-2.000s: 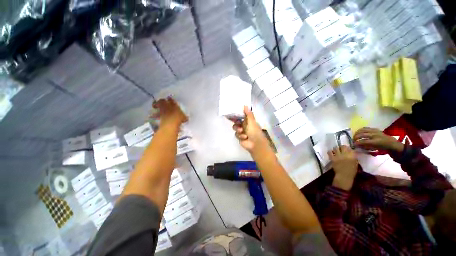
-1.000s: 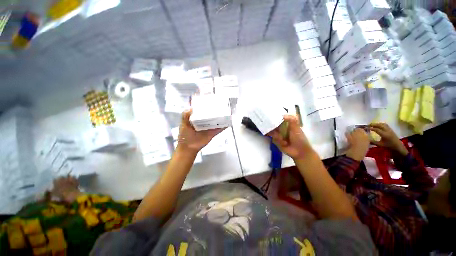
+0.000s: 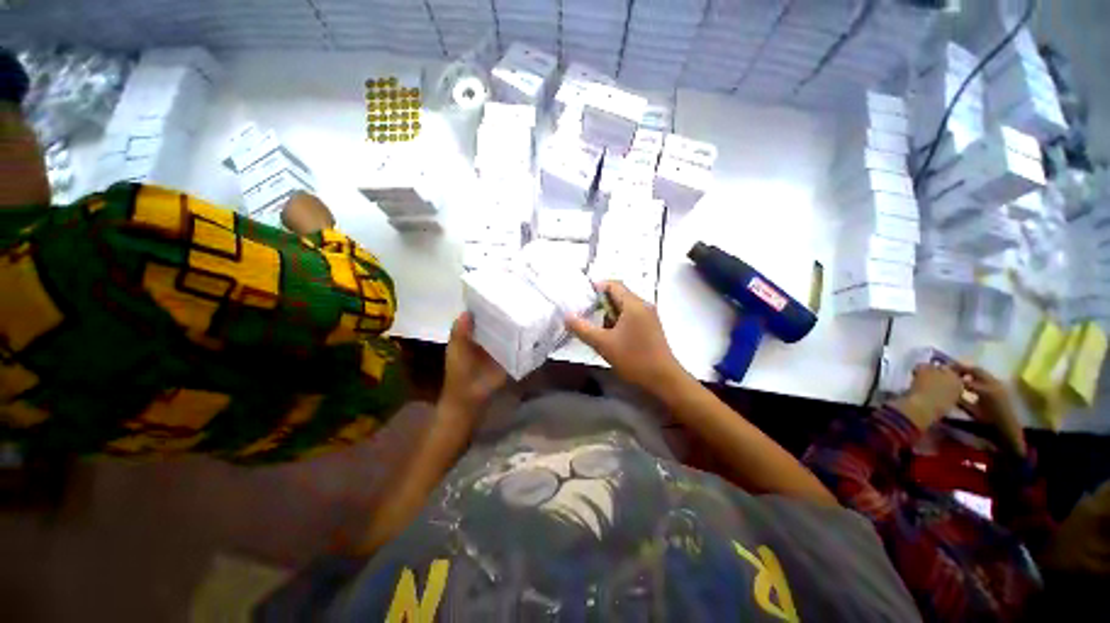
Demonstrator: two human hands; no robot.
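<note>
My left hand (image 3: 470, 368) holds a white carton (image 3: 511, 326) from its left side, in front of my chest at the table's front edge. My right hand (image 3: 635, 336) grips a second white carton (image 3: 562, 290), which touches the first one. A small dark thing shows at the right fingers; what it is cannot be told. Rows of white cartons (image 3: 627, 243) stand just behind both hands. A blue heat gun (image 3: 764, 299) lies on the table to the right of my right hand, its black nozzle pointing to the back left.
A thin olive strip (image 3: 817, 286) lies right of the heat gun. Gold seal stickers (image 3: 393, 110) and a white roll (image 3: 469, 89) lie at the back left. Carton stacks (image 3: 876, 207) stand at right. A person in green and yellow (image 3: 231, 292) leans in at left; another in plaid (image 3: 895, 444) sits at right.
The view has swung left. The two cartons, apart one second ago, are now together in front of my chest. The heat gun shows uncovered. The person at left reaches farther over the table.
</note>
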